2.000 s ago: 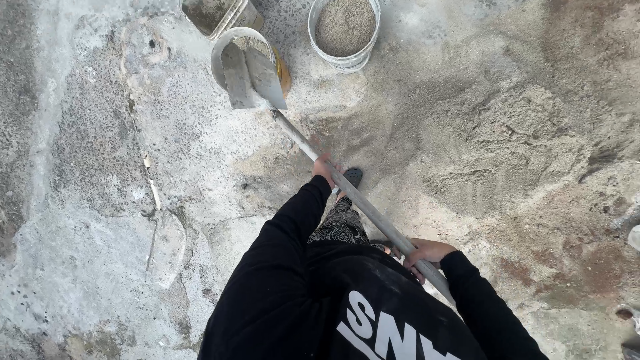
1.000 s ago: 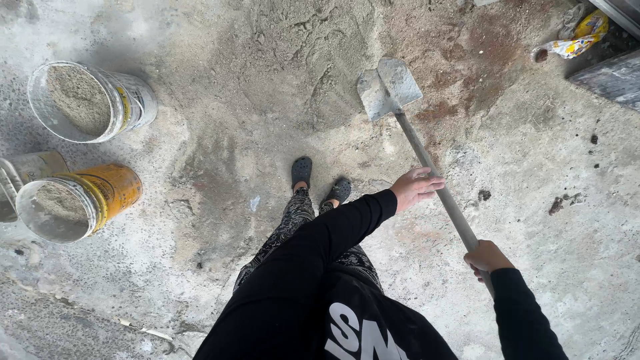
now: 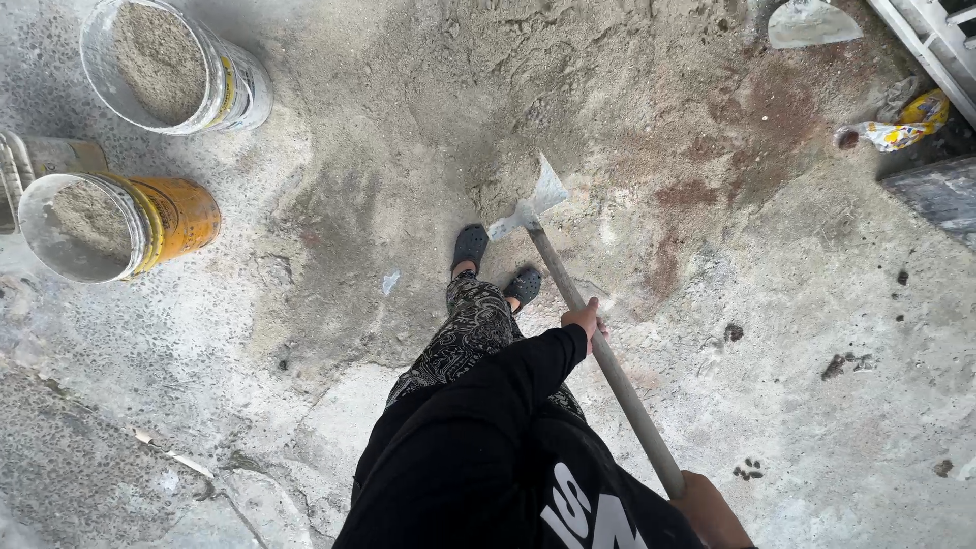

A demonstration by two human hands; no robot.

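My left hand (image 3: 585,324) grips the wooden handle of a shovel (image 3: 610,366) partway down, while my right hand (image 3: 709,509) is closed round its upper end at the lower right. The metal shovel blade (image 3: 543,194) rests at the edge of damp sand or mortar mix (image 3: 496,164) spread on the ground, just ahead of my feet in dark clogs (image 3: 470,245). How much the blade carries cannot be told. To the left, a white bucket (image 3: 252,88) and an orange bucket (image 3: 183,217) each hold sandy mix.
Another container (image 3: 65,156) stands partly cut off behind the orange bucket. At the upper right are a half-round metal piece (image 3: 812,24), a white metal frame (image 3: 926,49), a yellow and white plastic bag (image 3: 907,126) and a dark board (image 3: 942,194). The concrete floor is rough and cracked.
Two seconds ago the shovel blade was over the orange bucket; then it was near the reddish patch of ground. Now it is down by my feet. The view has swung right, then shifted again.
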